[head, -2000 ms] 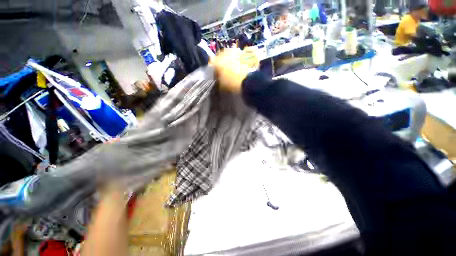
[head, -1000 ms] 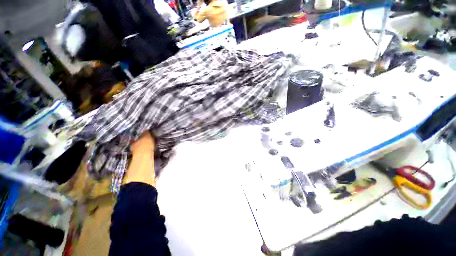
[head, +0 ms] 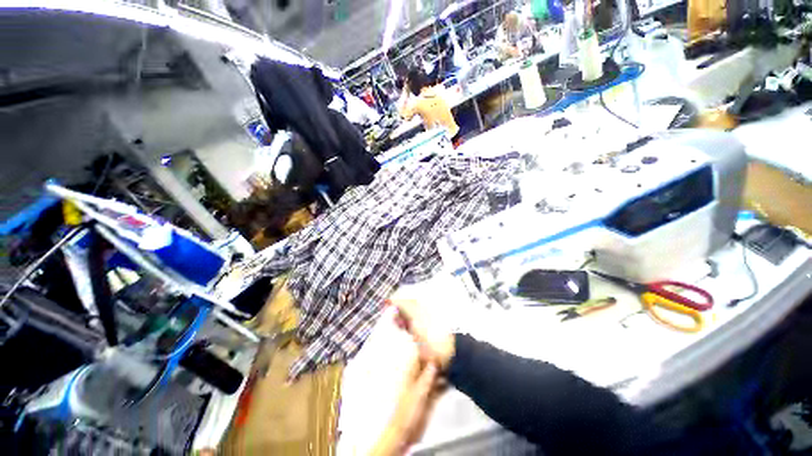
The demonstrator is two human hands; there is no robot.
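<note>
A plaid shirt pile point(head: 383, 232) lies heaped behind and left of the white sewing machine point(head: 570, 218), its lower end over the brown table extension. My right hand point(head: 426, 325), in a dark sleeve, is at the pile's near right edge, in front of the machine's needle end. My left hand point(head: 414, 387) comes up from the bottom edge and meets my right hand. Both are blurred and overexposed; I cannot tell whether they hold anything. The needle area is blurred.
Under the machine arm lie a flat black rectangle point(head: 554, 285), small snips point(head: 588, 308) and red-and-yellow scissors point(head: 678, 305). A blue crate point(head: 182, 258) and a metal frame stand at left. Thread cones point(head: 531, 85) are behind. A person in yellow point(head: 432, 107) is farther back.
The plaid cloth, earlier stretched out and then spread by my left hand, now lies heaped. My left hand has left it and met my right hand. The view has turned.
</note>
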